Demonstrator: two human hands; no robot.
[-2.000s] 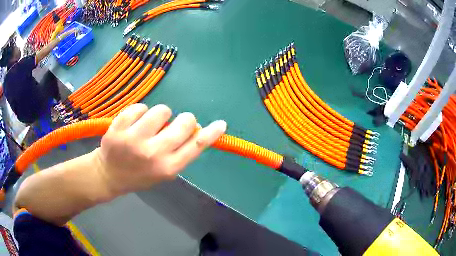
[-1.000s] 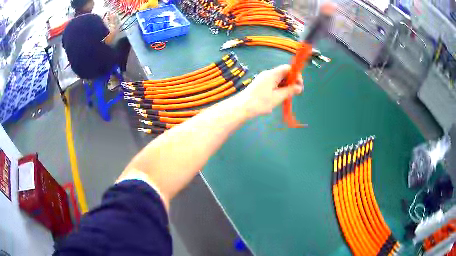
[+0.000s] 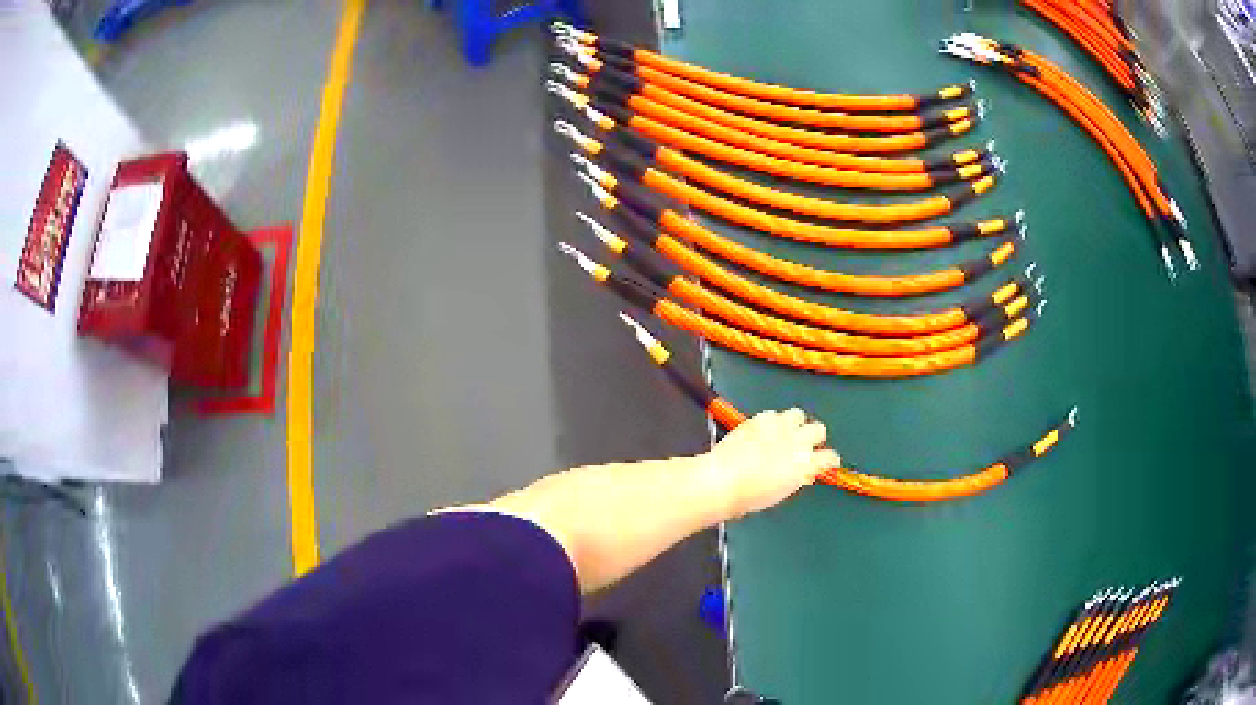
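Note:
My left hand (image 3: 778,461) is closed around the middle of an orange cable assembly (image 3: 916,489). The cable lies curved across the table's near edge, its lug end at upper left jutting past the edge and its other end on the green mat. Just beyond it is a fanned row of several orange cable assemblies (image 3: 827,289) with black bands and silver lugs; their left ends also overhang the edge. My right hand is not in view, nor is the heat gun.
A smaller cable group (image 3: 1102,647) lies at the lower right. More orange cables (image 3: 1102,124) lie at the upper right on the green mat (image 3: 854,606). On the floor at left stand a red box (image 3: 179,276) and, at the top, a blue stool (image 3: 503,17).
The view has turned left and down. My left hand has brought the held cable from in the air down to the table beside the fanned row. The heat gun has left the view.

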